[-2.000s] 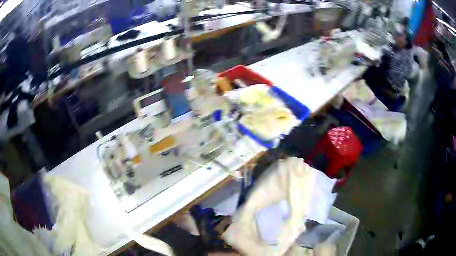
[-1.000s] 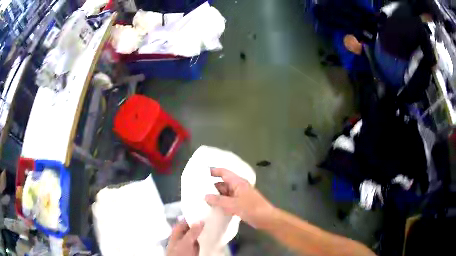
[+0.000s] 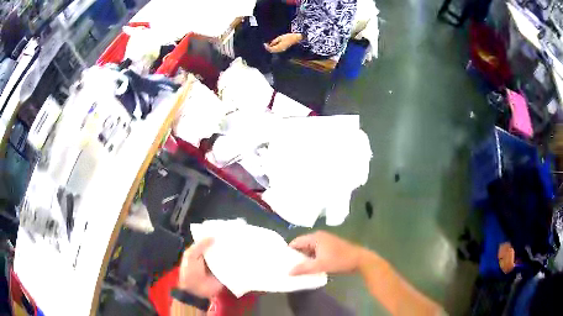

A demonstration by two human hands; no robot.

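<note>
A white cloth piece (image 3: 250, 256) is held between my two hands at the bottom centre. My left hand (image 3: 199, 271) grips its left edge, with a dark band at the wrist. My right hand (image 3: 324, 253) grips its right edge with thumb and fingers. The cloth is bright and washed out, so its seams do not show. Larger white cloth panels (image 3: 315, 160) lie just beyond, draped over a red-edged bin (image 3: 237, 182).
A white sewing table (image 3: 123, 216) with a wooden edge runs along the left. A red stool (image 3: 163, 290) is partly hidden below my hands. A person in a patterned top (image 3: 325, 24) is ahead. Blue bins (image 3: 509, 160) and another person's hand (image 3: 507, 257) are at the right of the aisle (image 3: 410, 203).
The view has moved forward along the aisle, bringing the draped bin close. The cloth in my hands now lies flatter and wider between them. The white stack at lower left has left the view.
</note>
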